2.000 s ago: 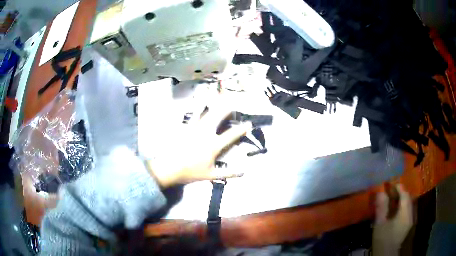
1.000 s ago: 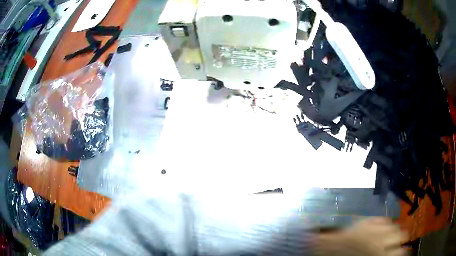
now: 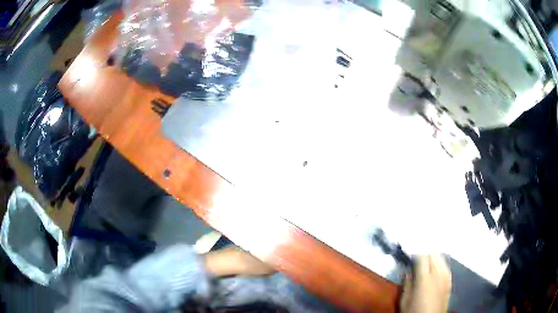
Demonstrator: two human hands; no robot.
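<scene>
My right hand (image 3: 430, 282) is at the lower right by the plate's front edge. A blurred black strap piece (image 3: 391, 246) extends from its fingers over the white plate, and the fingers appear closed on its end. My left hand (image 3: 237, 261) is at the table's front edge, low in the middle, partly blurred. Whether it holds anything cannot be told. A small black slide adjuster (image 3: 342, 59) lies on the bright machine plate (image 3: 214, 128). Another adjuster (image 3: 160, 107) lies on the orange table.
The sewing machine head (image 3: 483, 67) stands at the upper right. Piled black straps (image 3: 514, 177) lie at the right. A clear bag (image 3: 177, 36) with black parts is at the upper left. A dark plastic bag (image 3: 52, 131) and an open white bin bag (image 3: 30, 272) are left of the table.
The view has turned, so the machine now shows at the upper right and the bin bag has come into view. My left hand has left the plate. A strap piece now shows at my right hand.
</scene>
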